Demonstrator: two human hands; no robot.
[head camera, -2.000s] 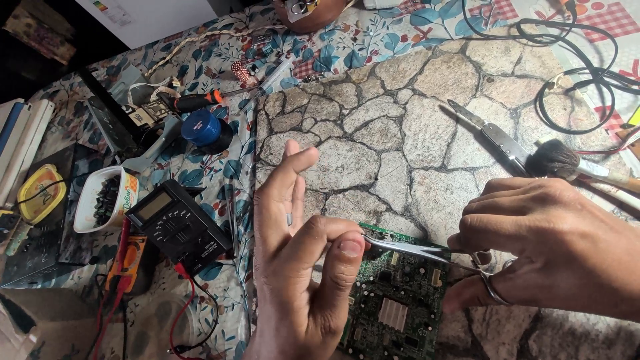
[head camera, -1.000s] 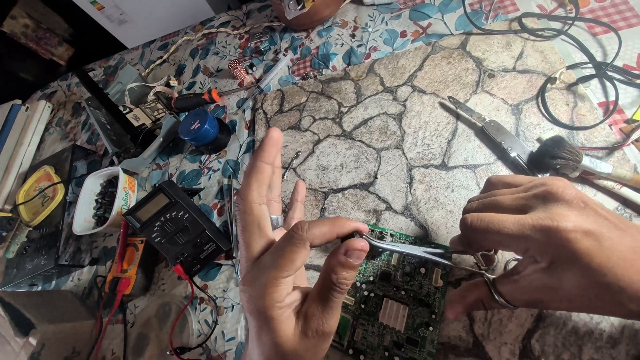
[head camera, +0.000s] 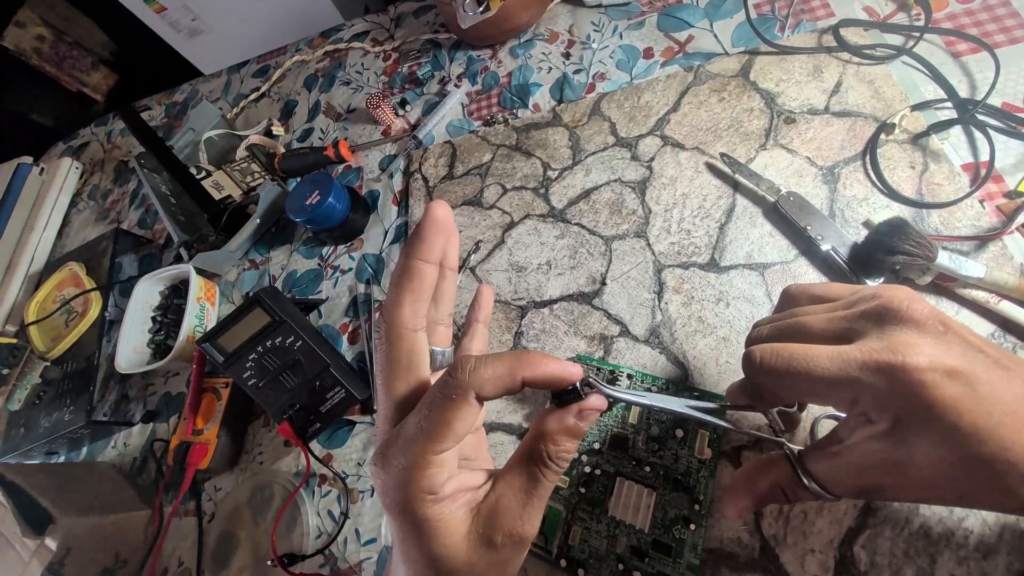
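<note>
My left hand (head camera: 480, 432) pinches a small black cylindrical component (head camera: 569, 394), which looks like a capacitor, between thumb and forefinger; a ring is on one finger. My right hand (head camera: 872, 400) holds curved-tip metal forceps (head camera: 680, 406) by their finger loops. The forceps' tips meet the end of the component; whether they clamp its leads is too small to tell. Beneath both hands lies a green circuit board (head camera: 672, 480) with a pale finned heatsink (head camera: 633, 504), partly hidden by my left hand.
At left are a black multimeter (head camera: 280, 360), an orange meter (head camera: 210, 416), a plastic tub (head camera: 136, 320) of small dark parts, a blue-lidded jar (head camera: 318, 200) and a screwdriver (head camera: 312, 158). A folding knife (head camera: 800, 216), a brush (head camera: 896, 252) and a looped black cable (head camera: 872, 164) lie at right.
The fingers of my left hand have spread and straightened, and the black component now shows between thumb and forefinger. My right hand keeps the forceps in nearly the same place.
</note>
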